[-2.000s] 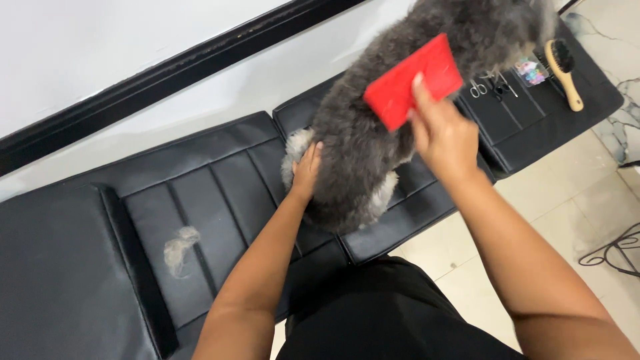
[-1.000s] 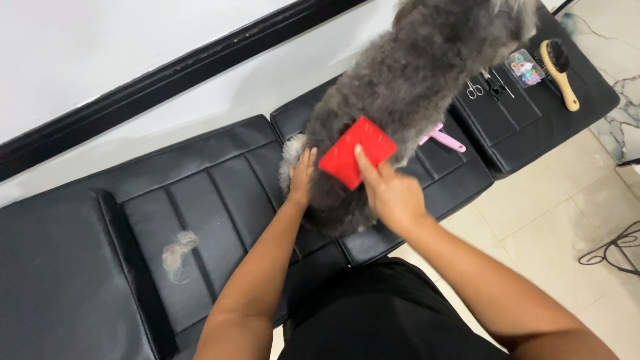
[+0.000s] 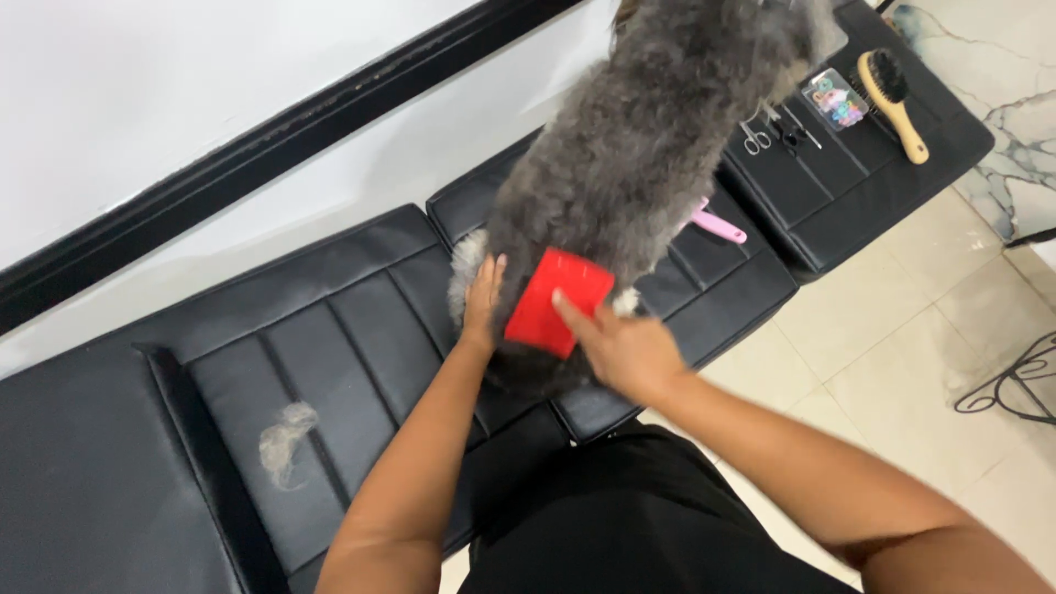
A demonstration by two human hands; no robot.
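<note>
A grey curly-haired dog (image 3: 627, 140) stands on a black padded bench, its head toward the top right and partly cut off by the frame. My right hand (image 3: 631, 351) grips a red grooming brush (image 3: 561, 301) whose flat head lies against the fur near the dog's rear. The bristle side faces down and is hidden. My left hand (image 3: 485, 301) rests with its fingers against the dog's hindquarters, beside pale fur (image 3: 469, 268), and holds no tool. A pink handle (image 3: 719, 224) sticks out from beside the dog; the rest of that tool is hidden.
On the bench (image 3: 330, 363) lies a tuft of loose fur (image 3: 287, 441). Farther right are scissors (image 3: 755, 139), a black clip-like item (image 3: 789, 136), a clear box of small colourful items (image 3: 835, 101) and a wooden-handled brush (image 3: 895, 103). A wall runs behind; tiled floor lies in front.
The red brush in my right hand has moved down along the dog's back toward its rear. The pink handle, not visible two seconds ago, now shows. My left hand has stayed at the hindquarters.
</note>
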